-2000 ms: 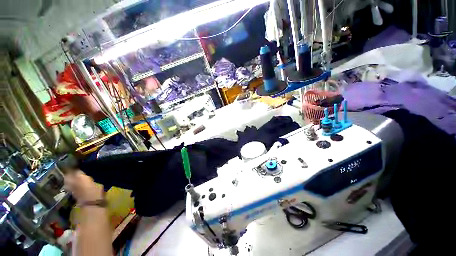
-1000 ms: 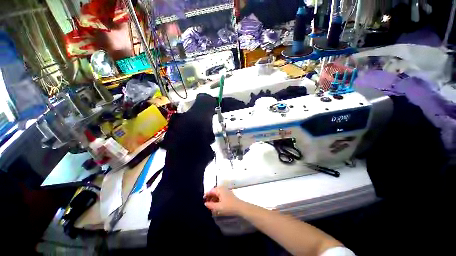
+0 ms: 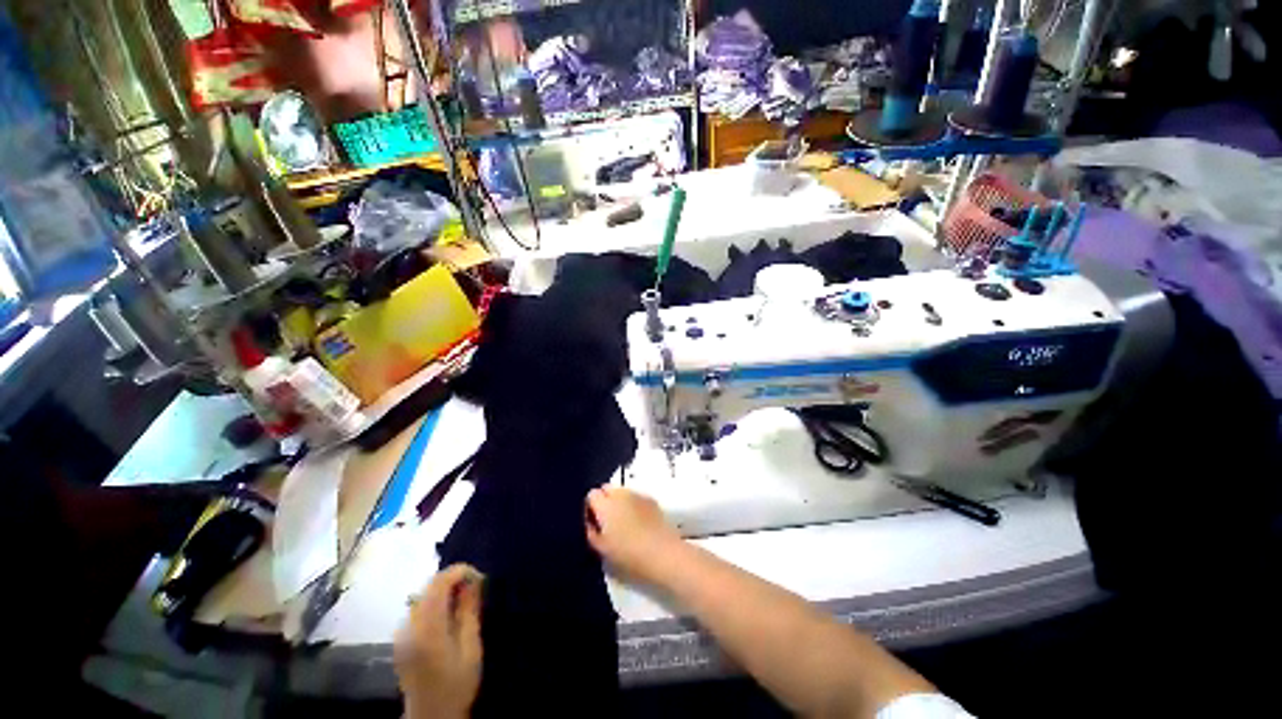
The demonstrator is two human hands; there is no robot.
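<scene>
A long black garment piece (image 3: 541, 421) lies left of the sewing machine (image 3: 872, 379) and runs down over the table's front edge. My right hand (image 3: 629, 534) pinches its right edge, just in front of the needle area. My left hand (image 3: 443, 625) is at its left edge, low in the view, fingers bent against the cloth; the fingertips are too blurred to tell a grip surely. The presser foot area (image 3: 671, 457) shows no cloth under it.
Black scissors (image 3: 844, 438) and a slim black tool (image 3: 949, 499) rest on the machine bed. A green handle (image 3: 671, 232) stands at the head's left end. A yellow box (image 3: 401, 337), a blue strip (image 3: 408, 464) and clutter lie left. Dark cloth (image 3: 1195, 450) hangs right.
The black cloth has come from the far left to in front of the machine. My left hand has come back into view at its left edge. My right hand has moved slightly up.
</scene>
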